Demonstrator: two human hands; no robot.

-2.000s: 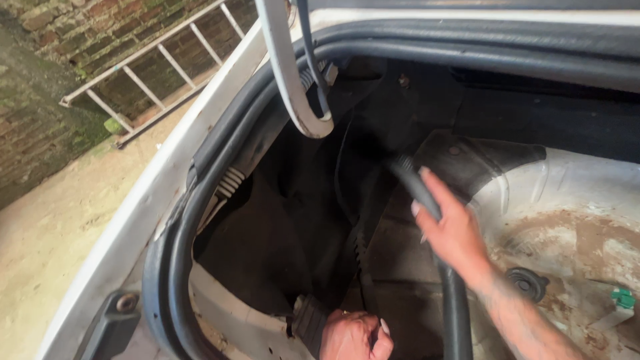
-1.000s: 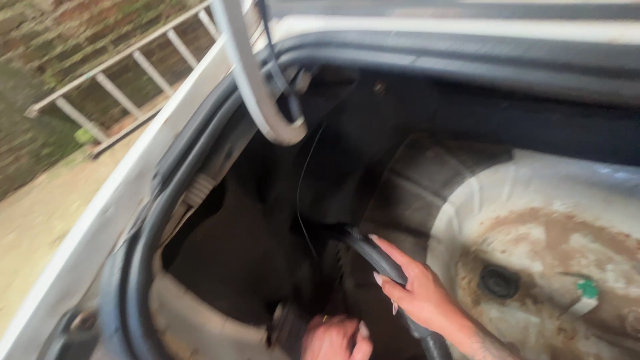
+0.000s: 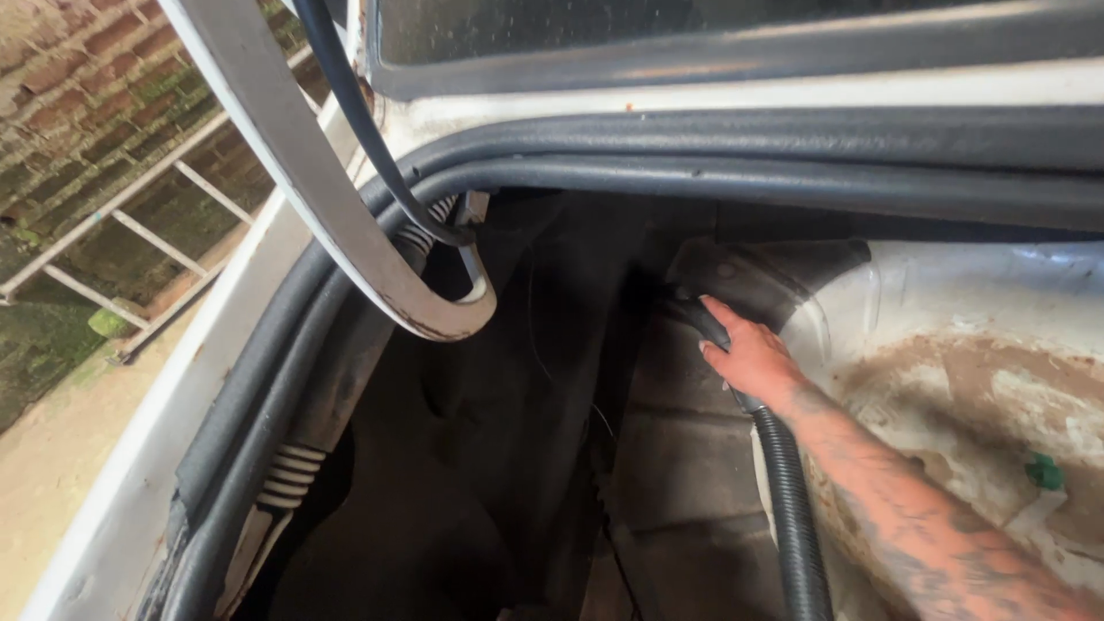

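Observation:
My right hand (image 3: pixel 752 352) comes in from the lower right, its fingers closed round the black plastic end of a vacuum cleaner hose (image 3: pixel 789 509). The ribbed hose runs down from it to the bottom edge. The far tip of the black tube lies in shadow near the back of the car boot, over the dark lining (image 3: pixel 690 466), so whether it touches is hard to tell. Dark side trim (image 3: pixel 448 500) is to the left of the tube. My left hand is out of view.
A curved metal boot hinge arm (image 3: pixel 293 164) hangs over the left corner. Black rubber seal (image 3: pixel 552 172) rims the opening. At right is the dirty white spare-wheel well (image 3: pixel 931 388) with a green piece (image 3: pixel 1044 472). Outside, a ladder (image 3: pixel 159 241) leans near a brick wall (image 3: pixel 95 86).
My right hand has moved the tube toward the back of the boot. My left hand, at the lower edge in both earlier frames, has gone out of view. The view has shifted.

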